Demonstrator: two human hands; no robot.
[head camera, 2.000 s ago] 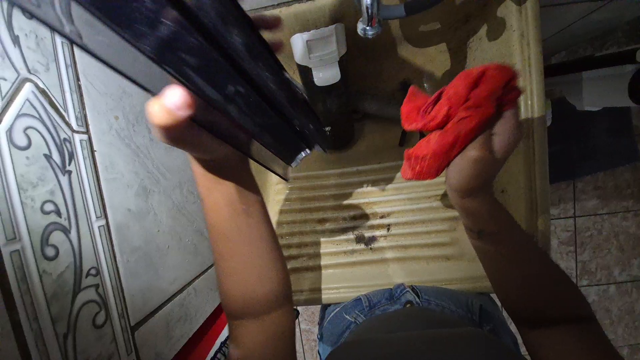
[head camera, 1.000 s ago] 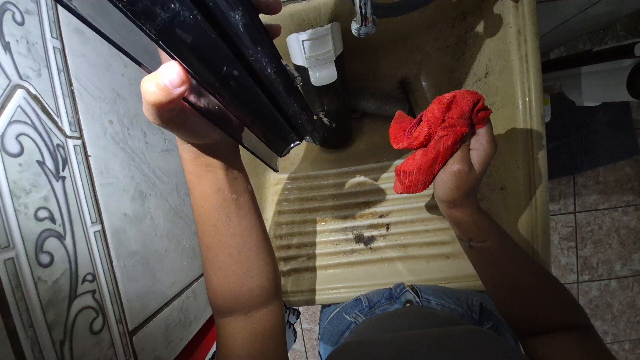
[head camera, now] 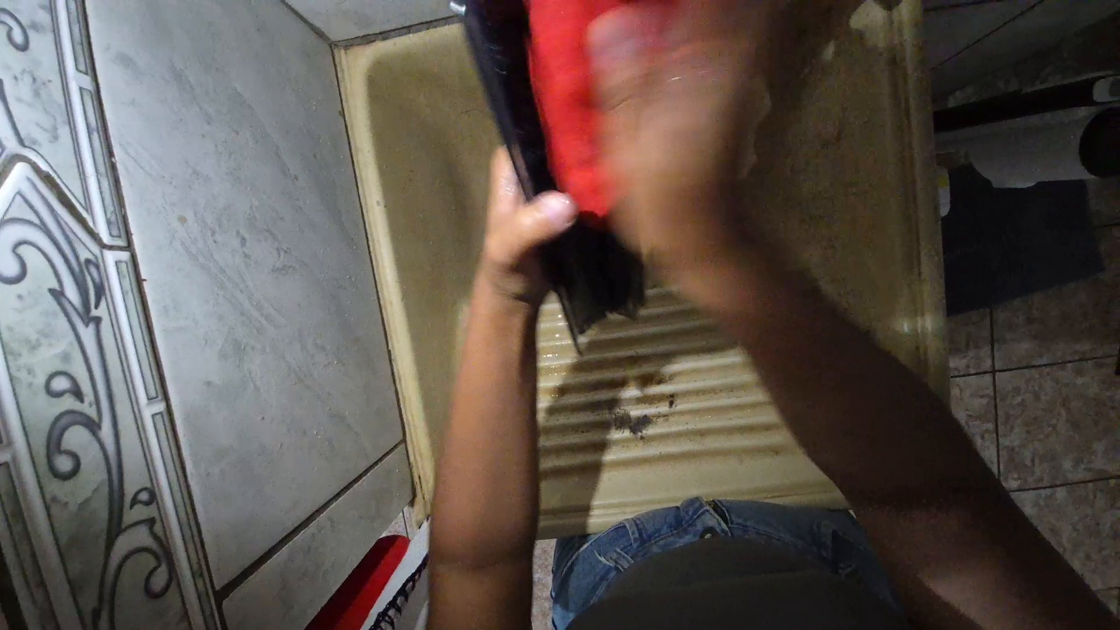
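Observation:
My left hand [head camera: 525, 227] grips a long black glossy part [head camera: 599, 271] by its left edge, thumb on top, above the ridged washboard of the sink. What the black part belongs to cannot be told; its upper end runs out of the frame. Against its face my right hand [head camera: 669, 131], blurred, presses a red cloth [head camera: 569, 105]. The cloth covers much of the part's upper right side. Dark smudges and wet spots mark the washboard [head camera: 665, 437] below.
A beige laundry sink [head camera: 875, 175] surrounds the hands. Grey tiled wall [head camera: 236, 219] with a patterned border stands at the left. On the right is a tiled floor [head camera: 1050, 402] with a dark mat [head camera: 1015, 236]. Something red [head camera: 363, 582] lies at the lower left.
The black part, earlier held at the upper left, is now further right and more upright. My right hand has brought the red cloth from the right onto it. The view has shifted.

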